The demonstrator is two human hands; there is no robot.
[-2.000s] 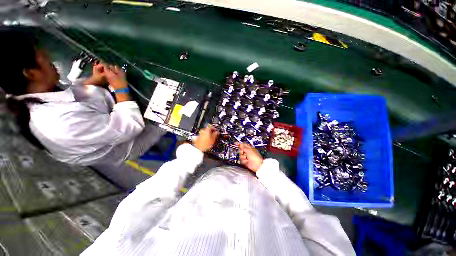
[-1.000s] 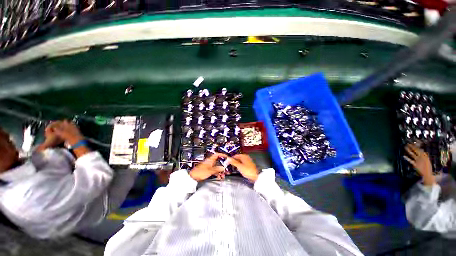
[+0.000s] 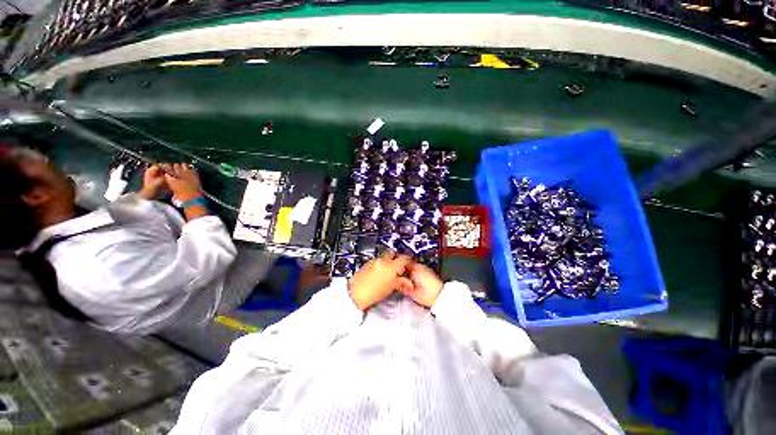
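My left hand and my right hand meet at the near edge of the black compartment tray, fingertips together in front of my coat. Any part between the fingers is hidden, so I cannot tell what they hold. The tray carries rows of small units with silver-white tops. A red parts box with small pale fittings stands against the tray's right side.
A blue bin with heaped silver-black parts stands right of the red box. A black-and-white case with a yellow label lies left of the tray. A person sits at the left. Another tray is at the far right.
The view swung right, then partly back left. My hands, apart over the tray two seconds ago, came together at its near edge and remain together.
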